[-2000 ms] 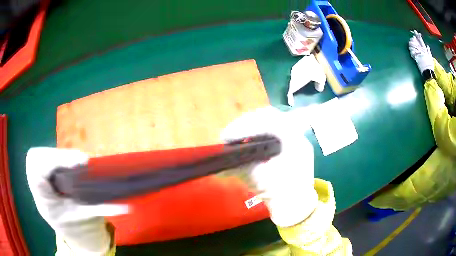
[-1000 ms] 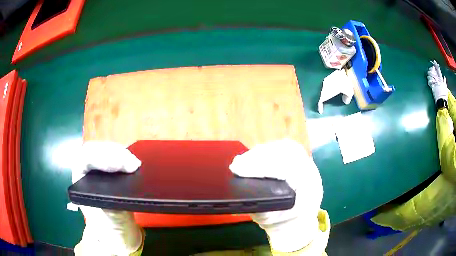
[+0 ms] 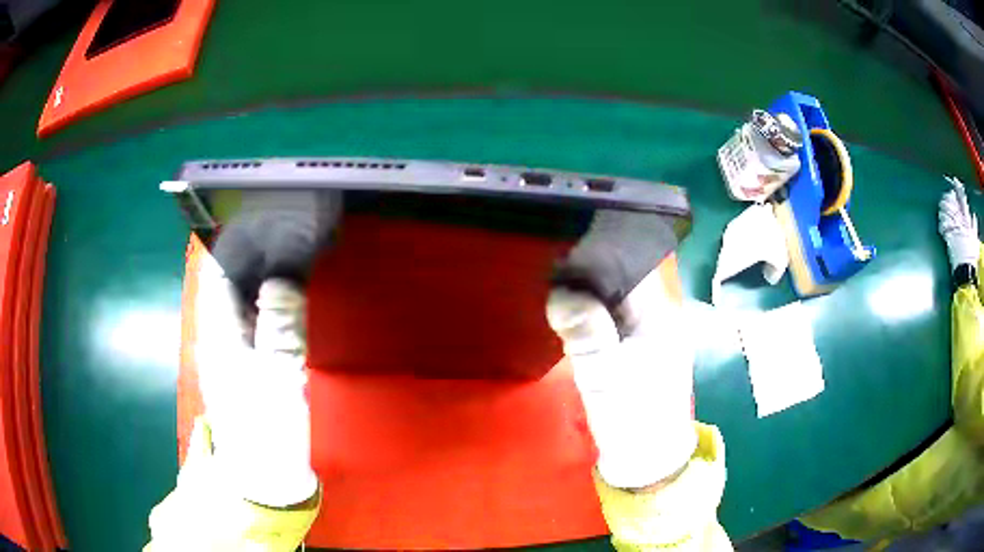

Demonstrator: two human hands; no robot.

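A dark tablet (image 3: 442,270) is held up over the orange-red foam pad (image 3: 453,464). Its far edge, with slots and ports, faces up, and its glossy face reflects the pad and the gloves. My left hand (image 3: 259,388), in a white glove, grips its left part with the thumb on the glossy face. My right hand (image 3: 631,388), also gloved, grips its right part the same way. The fingers behind the tablet are hidden. A small pale piece (image 3: 175,188) shows at the tablet's far left corner.
Orange-red pads (image 3: 22,356) are stacked at left. Another pad (image 3: 135,70) bears a dark tablet at far left. At right are a white bottle (image 3: 759,156), blue tape dispenser (image 3: 809,205), crumpled wipe (image 3: 752,250) and flat white cloth (image 3: 782,361). A person's gloved hand (image 3: 957,224) is at far right.
The tablet has gone from edge-on and tilted to lying level, then has been raised and turned so its port edge is at the top. Both hands have kept their grip.
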